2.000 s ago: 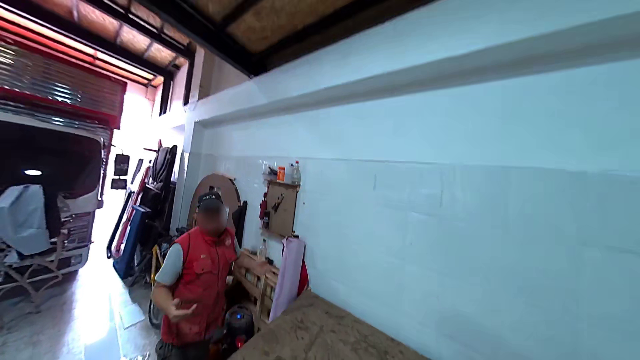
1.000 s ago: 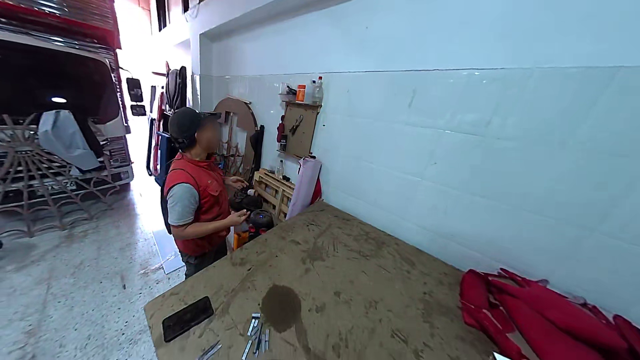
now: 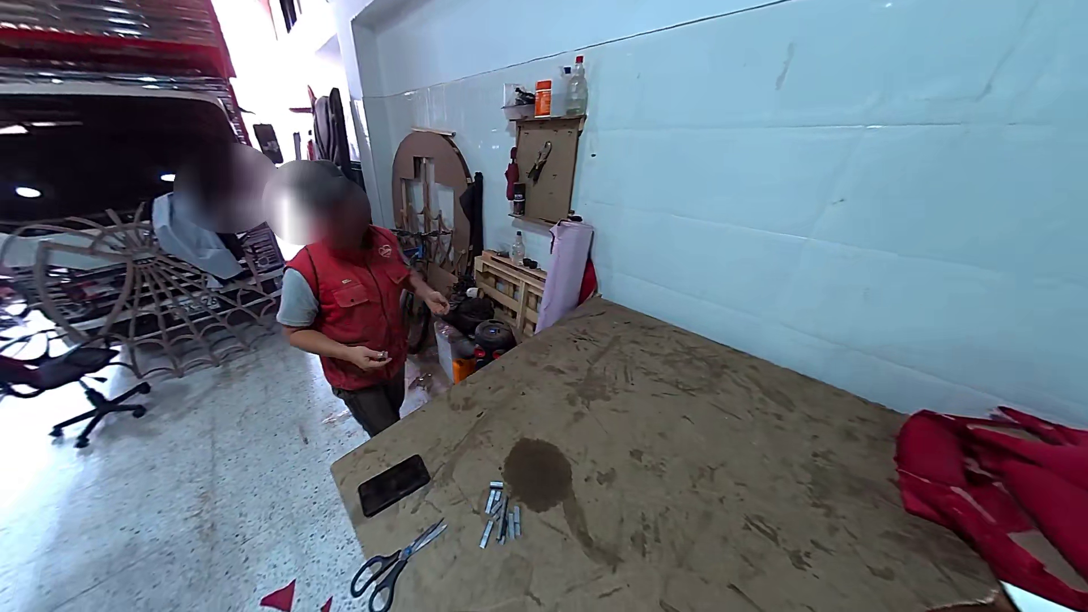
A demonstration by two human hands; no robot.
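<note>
Neither my left hand nor my right hand shows in the head view. A brown, stained worktable [image 3: 680,442] spreads across the lower middle and right. On its left part lie a black smartphone [image 3: 393,485], scissors with dark handles [image 3: 398,564] and several small metal strips [image 3: 501,515], close to a dark round stain. Red fabric [image 3: 1011,484] is bunched at the table's right side. Beyond the left edge stands a person in a red vest [image 3: 361,297], forearms raised, with something small in the fingers of one hand.
A wheeled chair [image 3: 81,382], a web-shaped frame [image 3: 161,289] and a vehicle [image 3: 102,161] are at left. A wooden pallet [image 3: 510,289], a lilac fabric roll [image 3: 564,272] and a wall board with tools [image 3: 548,170] stand behind the table. Red scraps [image 3: 279,597] lie on the floor.
The view has swung downward, bringing the scissors into sight. The person in the red vest has turned from side-on toward the table and no longer holds the dark object seen one second ago.
</note>
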